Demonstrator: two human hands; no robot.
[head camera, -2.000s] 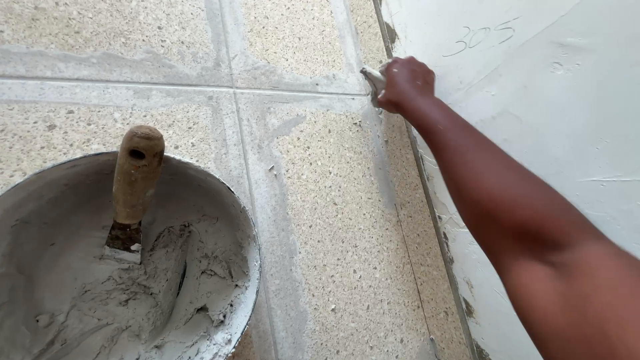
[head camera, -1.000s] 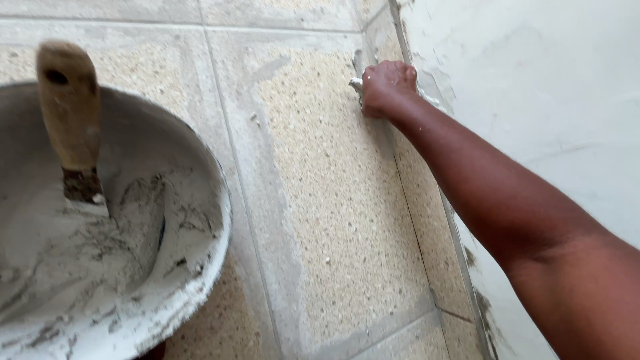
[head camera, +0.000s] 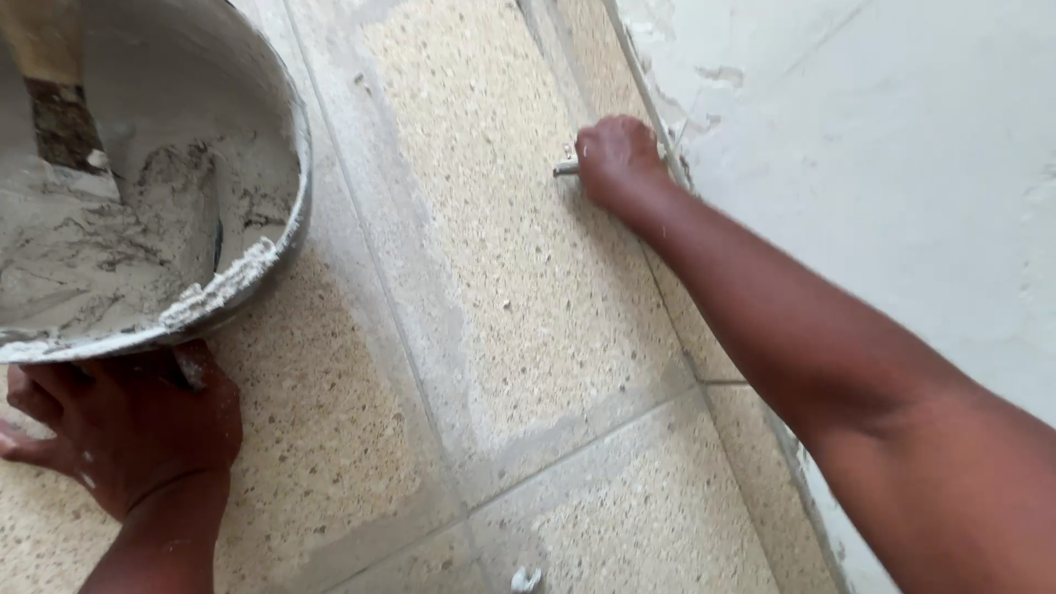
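Note:
My right hand (head camera: 620, 161) is closed around a small tool (head camera: 566, 167), most of it hidden by the fingers, at the joint between the speckled floor tiles and the skirting tile (head camera: 606, 62). At the lower left, my left hand (head camera: 132, 421) is spread against the underside of a round bowl (head camera: 301, 165), its fingertips partly hidden by the bowl. Grey grout paste (head camera: 157, 239) lies in the bowl. A putty knife with a wooden handle (head camera: 45, 37) stands in the paste, its blade (head camera: 66, 124) coated.
Speckled beige floor tiles (head camera: 511, 247) with grey-smeared joints run below the hands. A white plastered wall (head camera: 891, 165) rises on the right behind the skirting. A small pale lump (head camera: 525, 579) lies on the floor at the bottom.
My right hand has moved along the skirting joint toward me. My left hand has come into view under the bowl. The view has shifted too.

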